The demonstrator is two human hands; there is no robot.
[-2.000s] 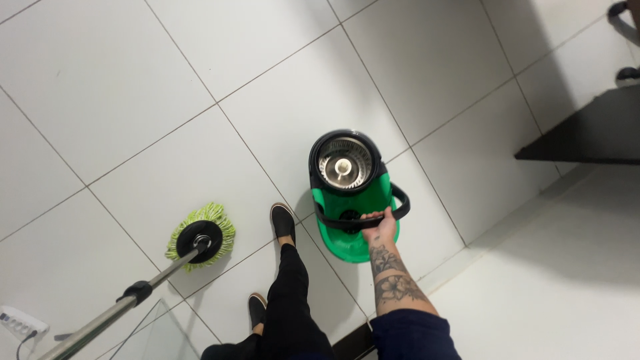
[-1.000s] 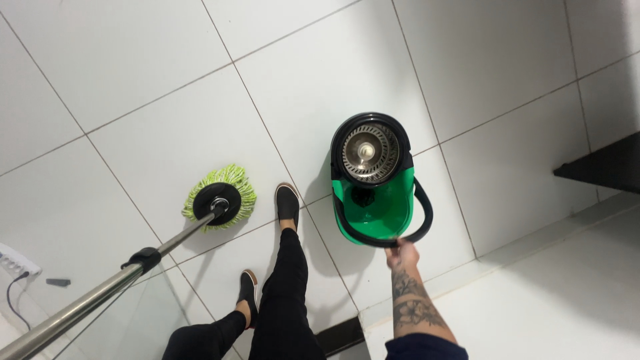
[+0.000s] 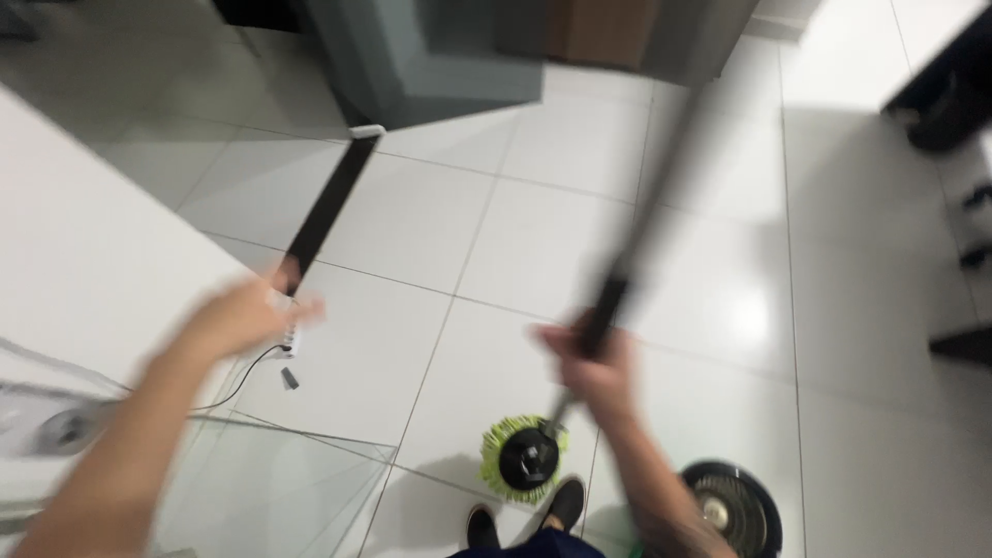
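Note:
My right hand [image 3: 601, 372] is closed around the dark grip of a spin mop's metal handle [image 3: 659, 186], which is blurred and slants up to the right. The mop's round head [image 3: 529, 459], black with lime-green strands, rests on the floor just in front of my shoes. My left hand [image 3: 248, 314], blurred, is held out at the left with fingers apart and nothing in it. At the lower right stands the mop bucket, its round metal wringer basket [image 3: 725, 508] in a black rim; my right forearm hides part of it.
A glass panel [image 3: 287, 480] lies low at the left. Near it are a power strip [image 3: 291, 341] with a cable and a small dark object [image 3: 290, 378] on the tiles. A grey furniture piece [image 3: 465, 77] stands ahead; a white surface [image 3: 93, 209] is at the left.
My right hand has let go of the bucket's handle and now holds the mop handle. My left hand has come into view. The view has swung strongly, leaving the bucket at the lower right.

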